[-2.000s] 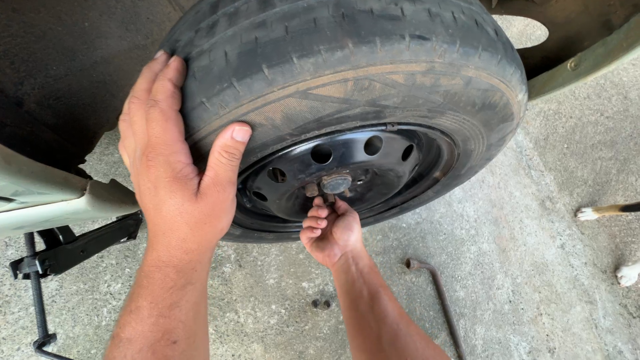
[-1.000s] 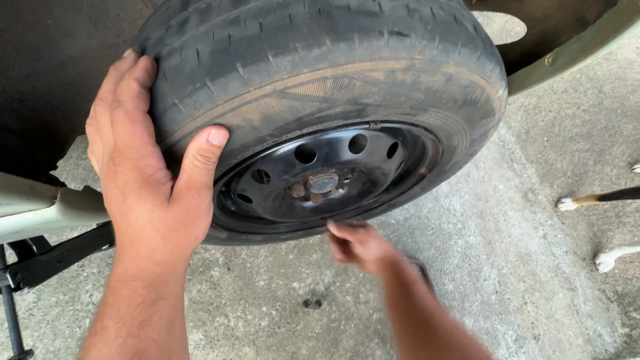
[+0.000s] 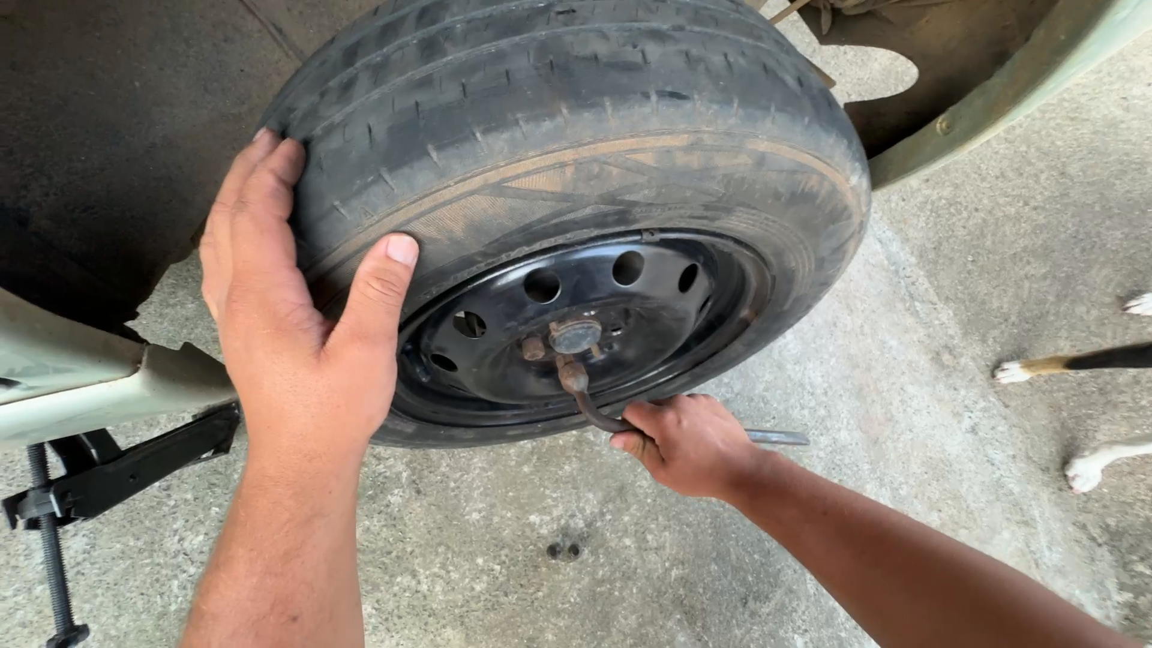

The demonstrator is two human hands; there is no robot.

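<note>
My left hand (image 3: 306,306) rests on the left side of a worn rubber tyre (image 3: 576,135), fingers on the tread and thumb on the sidewall. The tyre is on a black steel wheel rim (image 3: 504,351) with round holes and a grey centre cap (image 3: 576,336). My right hand (image 3: 688,445) is closed around the bent lug wrench (image 3: 598,414), below the rim. The wrench's socket end meets the wheel just below the cap, over a lug position; the nut inside is hidden. A rusty lug nut (image 3: 533,348) sits to the left of the cap.
Two lug nuts (image 3: 563,551) lie on the concrete floor (image 3: 468,567) below the wheel. A black scissor jack (image 3: 135,468) stands under the car's sill (image 3: 108,391) at left. The wheel arch edge (image 3: 999,108) is at upper right. An animal's paws (image 3: 1084,472) are at the right.
My right hand has left the wheel's centre and taken hold of the lug wrench, which lay on the floor two seconds ago. Its socket is now at the hub. My left hand has stayed on the tyre.
</note>
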